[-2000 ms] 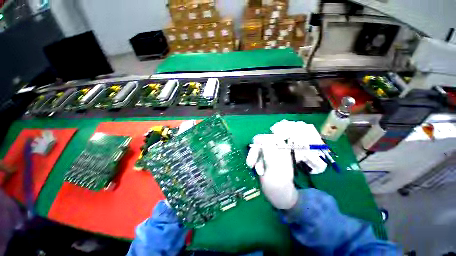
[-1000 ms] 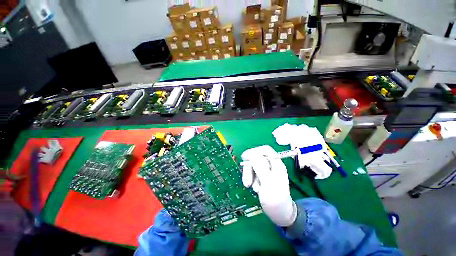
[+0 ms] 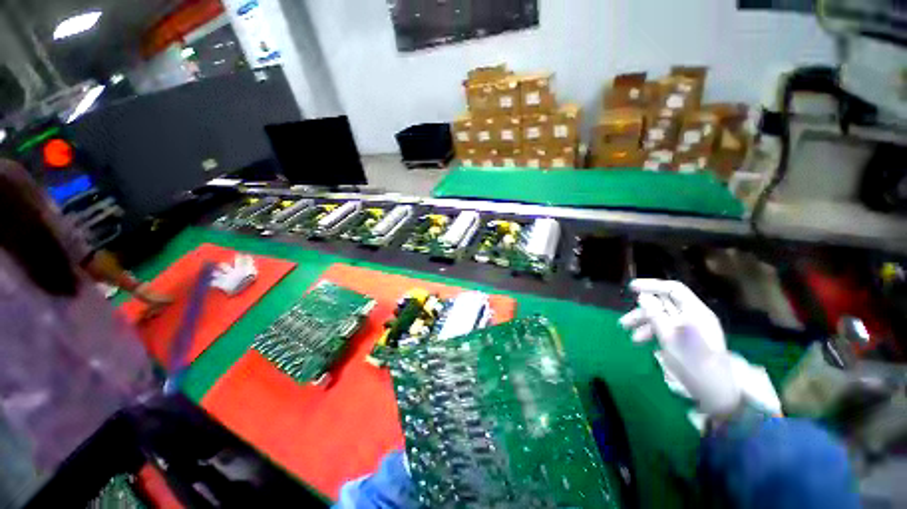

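A large green control board is held up and tilted in front of me, over the bench. My left hand is hidden behind it; only its blue sleeve shows at the board's lower left. My right hand, in a white glove, is raised to the right of the board, apart from it. It is blurred, and no pen can be made out in it. A power board assembly with yellow parts and a silver-white block lies behind the held board. Another green board lies on the red pad.
A black handle lies on the green mat right of the board. White cloth or gloves and a blurred bottle are at right. Behind runs a line with several power boards. A person stands at left, hand on a red pad.
The view has swung left, bringing the person into sight. The held board sits lower and right in view. My right hand has moved away from the board; the pen seen in it earlier no longer shows.
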